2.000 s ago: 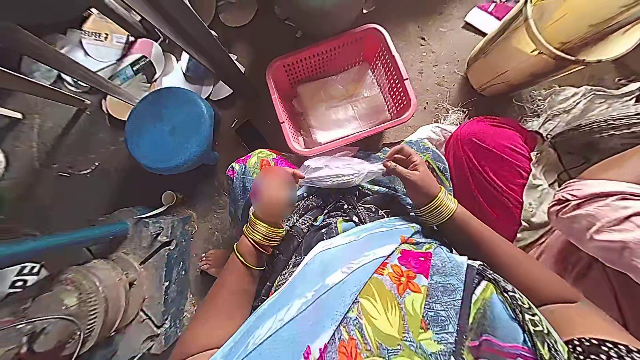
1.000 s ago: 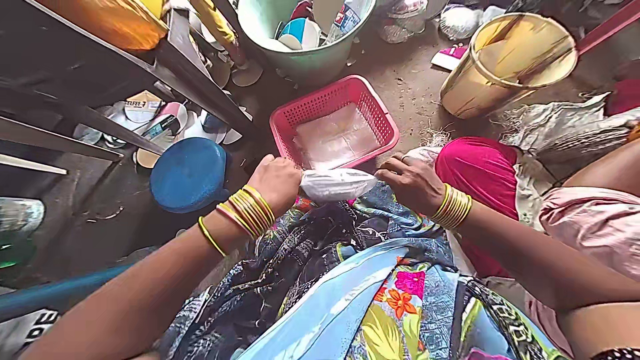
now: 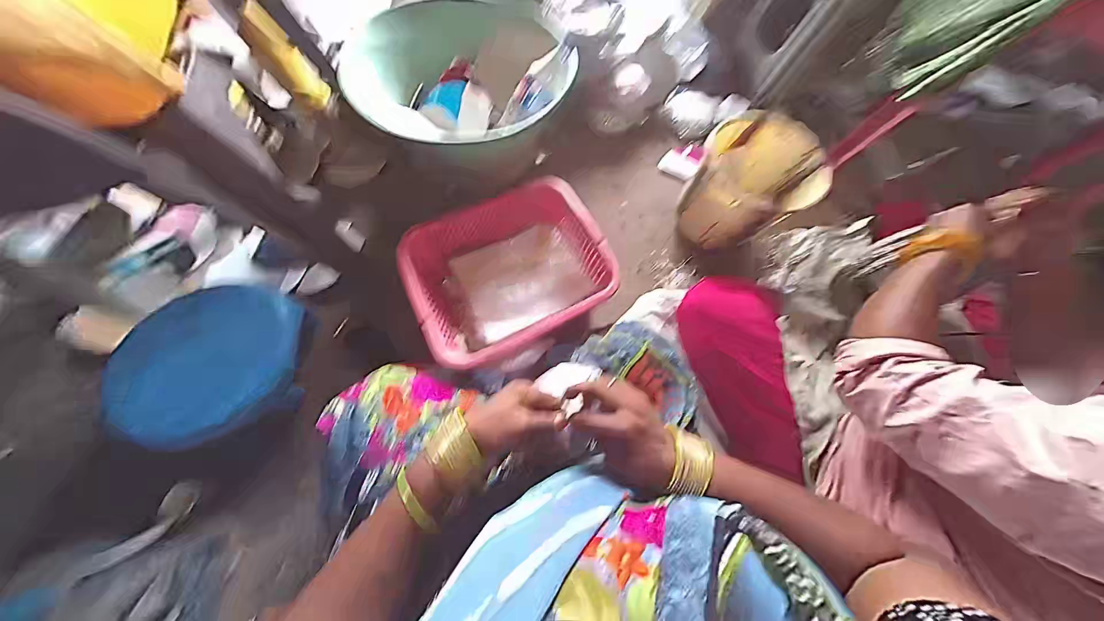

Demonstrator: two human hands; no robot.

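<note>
Over my lap, my left hand and my right hand are close together, and their fingers pinch a small white, thin, crumpled piece, perhaps plastic or cloth. Blur hides its exact form and where the fingertips meet. Yellow bangles ring both wrists. Just beyond my hands stands a pink perforated plastic basket, with flat, clear-looking plastic sheets or bags lying on its bottom.
At left is a round blue plastic stool or lid. A green tub holding containers stands beyond the basket, a stained yellowish bucket to its right. Another person in a pink sleeve sits close on my right. Scraps lie at left.
My hands have drawn closer together, and the white piece between them, stretched out before, now looks bunched and smaller. The neighbouring person's arm has come into view at the right.
</note>
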